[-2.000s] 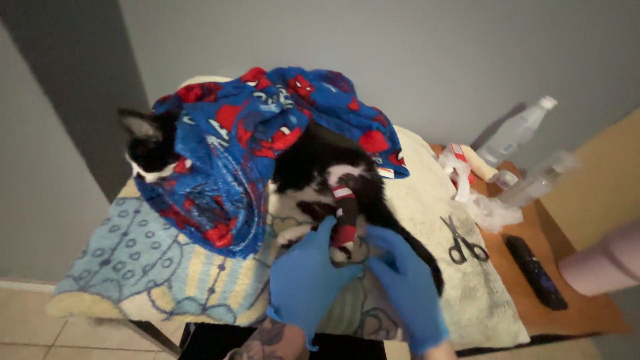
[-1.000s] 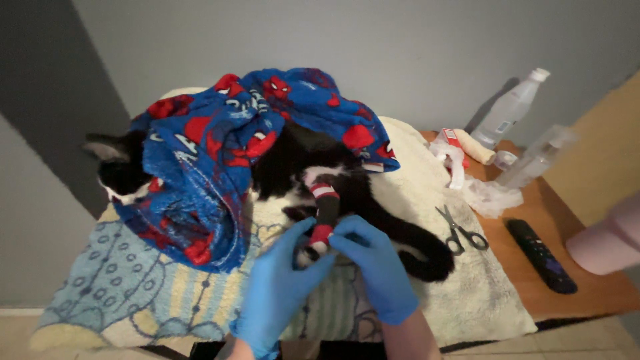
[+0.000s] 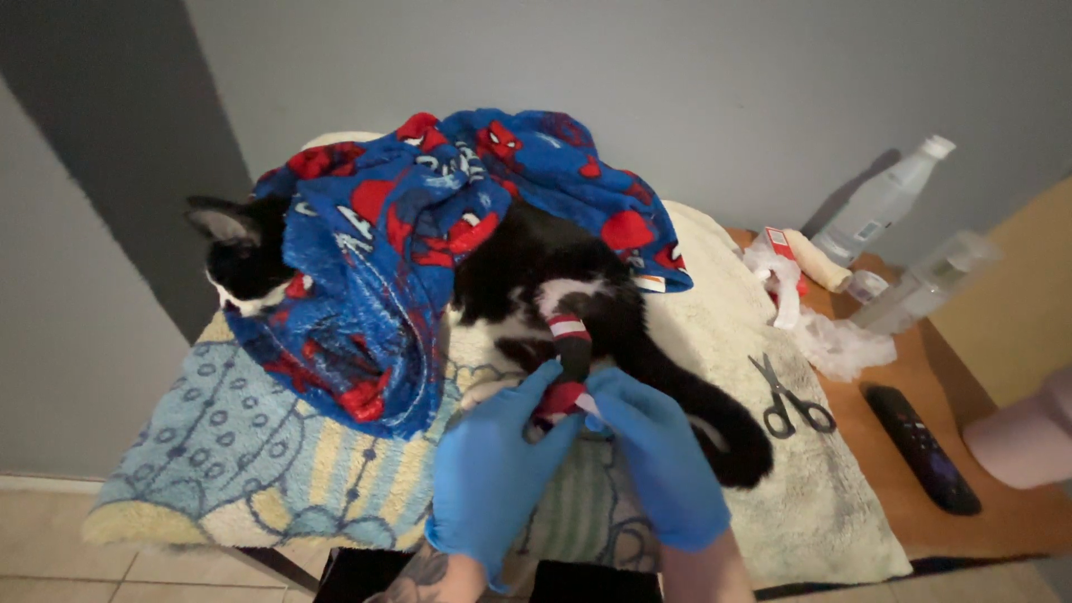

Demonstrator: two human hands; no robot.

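A black-and-white cat (image 3: pixel 553 251) lies on its side, its head at the left, partly under a blue and red fleece blanket (image 3: pixel 360 226). Around its hind leg is a dark sock-like covering (image 3: pixel 574 356) with red and white bands. My left hand (image 3: pixel 498 461), in a blue glove, holds the lower end of that covered leg between thumb and fingers. On the other side of the leg, my gloved right hand (image 3: pixel 657 452) pinches a small whitish strip (image 3: pixel 589 405) at the red lower band. The paw is mostly hidden by my fingers.
Black-handled scissors (image 3: pixel 787 402) lie on the cream towel (image 3: pixel 837 502), right of the cat's tail. On the wooden tabletop (image 3: pixel 938 368) are a remote control (image 3: pixel 921 448), a plastic bottle (image 3: pixel 883 201), a clear bottle (image 3: pixel 925 285), a bandage roll (image 3: pixel 816 261), crumpled white material (image 3: pixel 842 343) and a pink cup (image 3: pixel 1022 435).
My hands stay at the cat's lower hind leg. A whitish strip now shows at my right fingertips. The covered leg stands more upright than one second ago.
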